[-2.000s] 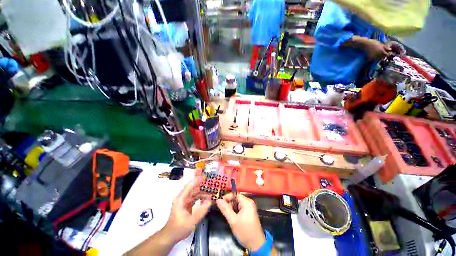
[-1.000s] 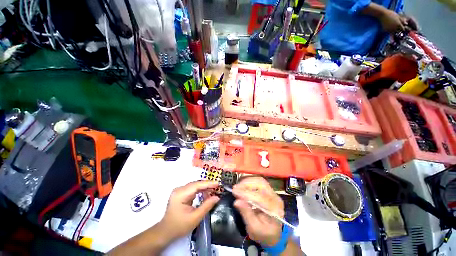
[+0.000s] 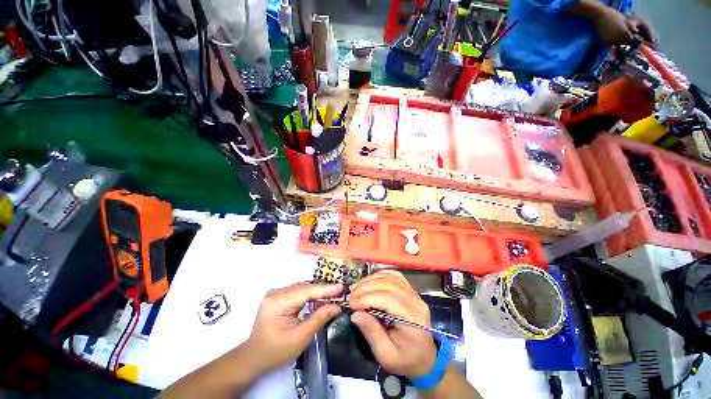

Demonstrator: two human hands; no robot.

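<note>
My left hand pinches a small dark part between thumb and fingertips above the black mat. My right hand meets it there and holds a slim metal tool, tweezers or a pick, whose shaft points down to the right. The tool's tip and most of the small part are hidden by the fingers. A small yellow and black patterned piece lies just beyond my fingertips.
A narrow red-orange tray and a larger pinkish tray stand beyond my hands. A whitish round tin and a small black square device are at right. An orange multimeter and a white-grey plate are at left.
Both hands have stayed together at the small part. The right fingers have closed in around it, and the tool shaft now lies flatter. The view has shifted slightly.
</note>
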